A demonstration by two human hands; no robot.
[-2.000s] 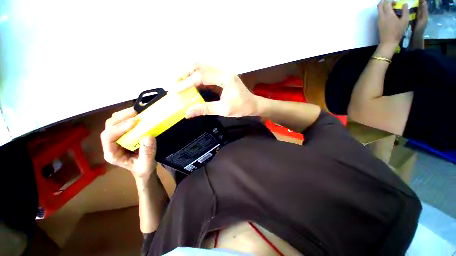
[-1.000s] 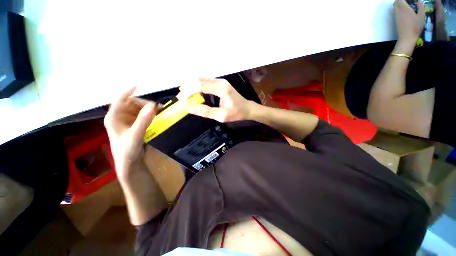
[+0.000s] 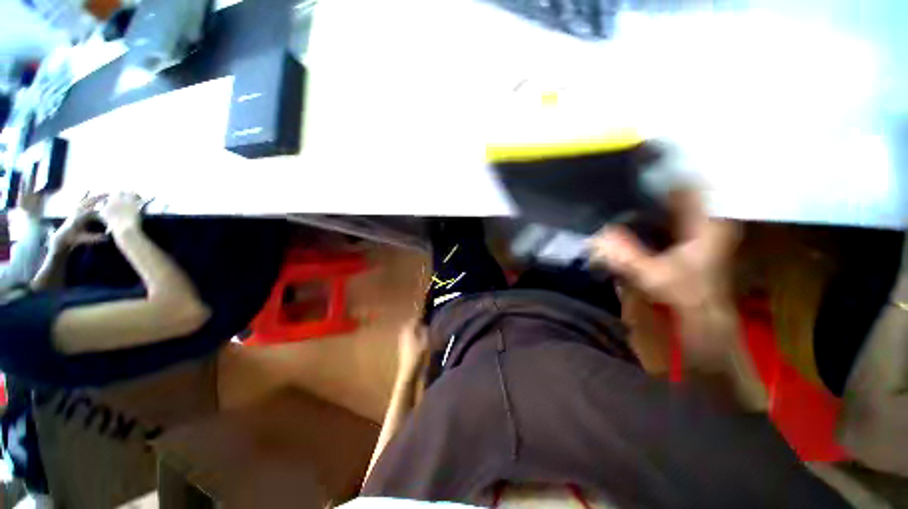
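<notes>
An outer box (image 3: 567, 189), black with a bright yellow edge on top, is tilted over the table's front edge and blurred by motion. My right hand (image 3: 682, 258) is shut on its right side, with fingers below it. My left hand (image 3: 413, 343) is low beside my lap, mostly hidden; its fingers cannot be made out. A black thing with thin yellow and white marks (image 3: 453, 268) stands by my lap near it. The hanger cannot be made out.
A plain black inner box (image 3: 264, 104) lies on the white table (image 3: 388, 129) at the left. Neighbours' arms (image 3: 139, 318) show at both sides. Red stools (image 3: 304, 298) and brown cartons (image 3: 284, 437) are below. A dark crinkled bag is at the far side.
The view has swung left. The outer box has left my lap and is in my right hand at the table edge. My left hand has let go of it and dropped low.
</notes>
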